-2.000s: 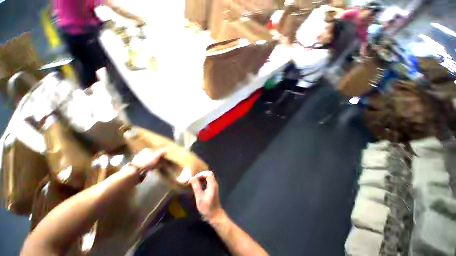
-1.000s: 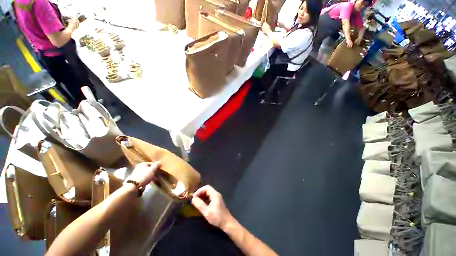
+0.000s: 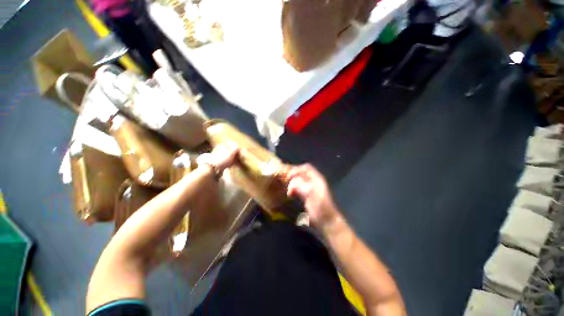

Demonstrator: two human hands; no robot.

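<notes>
A tan-brown handbag lies slanted in front of me, its narrow top edge turned up. My left hand grips it at the upper edge, near its middle. My right hand pinches the end of the bag's top at the right; blur hides whether it holds the zip end. More brown handbags stand packed to the left, with white stuffing showing at their openings. A cream tote with looped handles stands behind them.
A white table holds brown bags, with a red bin beneath. Pale bags stand in a row at right. A green crate is at lower left, a carton at upper left. A person's pink top shows.
The view has swung so the bags and table sit further right or higher, and the green crate has come in at left. Both hands stay on the same bag.
</notes>
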